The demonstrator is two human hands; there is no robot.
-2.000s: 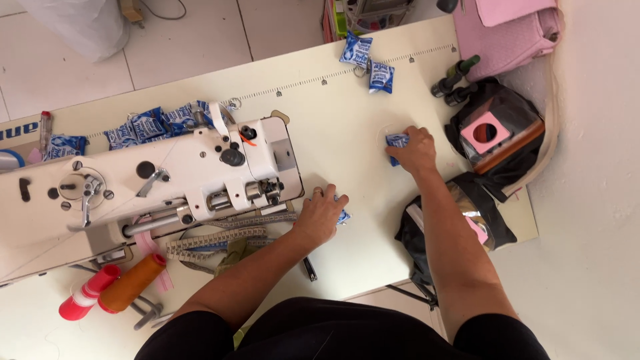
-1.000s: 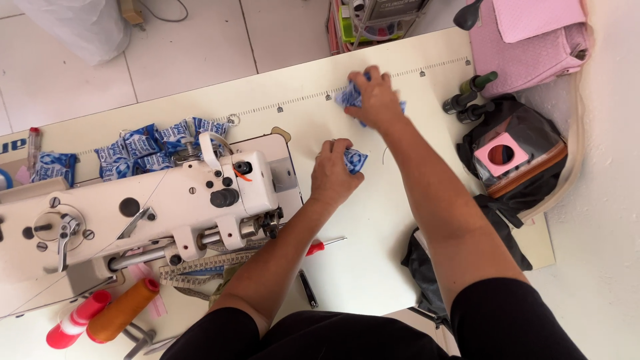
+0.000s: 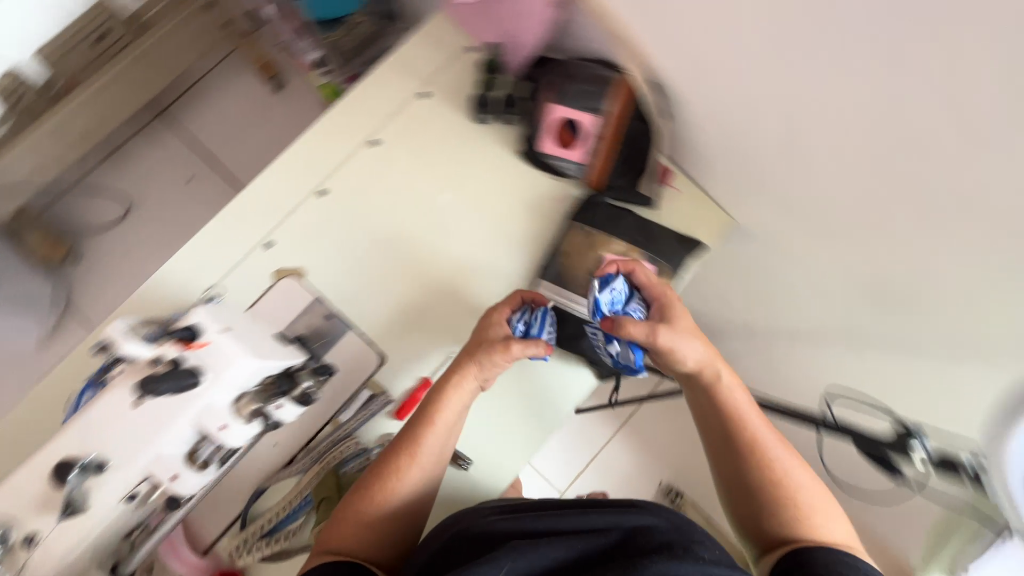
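My left hand (image 3: 506,340) is closed around small blue-and-white plastic packets (image 3: 534,326), above the table near its front edge. To its right, my right hand (image 3: 660,320) grips several more of the blue-and-white packets (image 3: 616,320), over a black pouch with a clear window (image 3: 596,232). The two hands are apart. A red-handled tool with a thin metal shaft (image 3: 414,398) lies on the table left of my left forearm. Blurring hides the exact number of packets.
An industrial sewing machine (image 3: 184,384) fills the lower left of the table (image 3: 416,216). A second black pouch (image 3: 568,132) lies at the back right by the wall. A measuring tape (image 3: 320,460) is beside the machine, and a black stand (image 3: 872,440) is at right.
The view has turned strongly to the right. The packets that lay at the table's back edge two seconds ago are gone from there, and both hands now hold packets near the front edge.
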